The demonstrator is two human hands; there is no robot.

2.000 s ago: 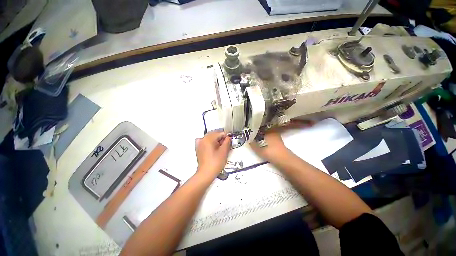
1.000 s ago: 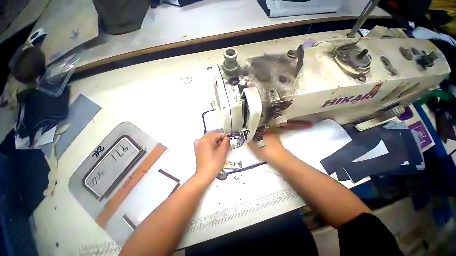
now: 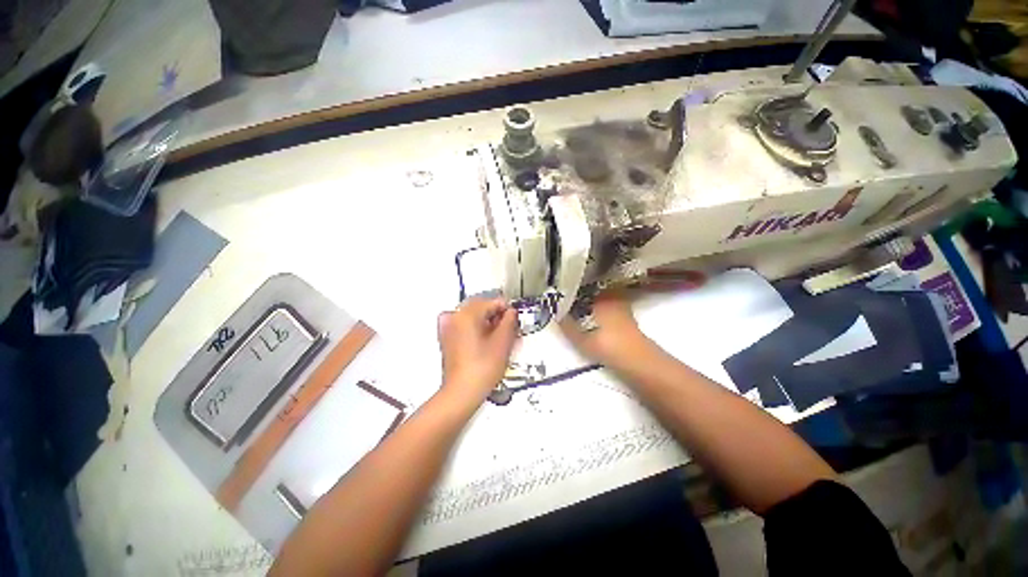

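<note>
The cream sewing machine with "HIKARI" lettering stands across the table, its needle and presser foot area at its left end. My left hand is just left of the presser foot, thumb and fingertips pinched together; whether they hold something is too small to tell. My right hand is just right of the foot, fingertips partly hidden by the machine head. The clear-grey sewing template with dark-edged slots, handwritten marks and a brown strip lies left of my hands.
Dark and white cut pieces lie at the right beside the machine. A red-orange tool lies under the machine arm. Dark fabric pieces and a grey piece lie at the left. A ruler runs along the table's front edge.
</note>
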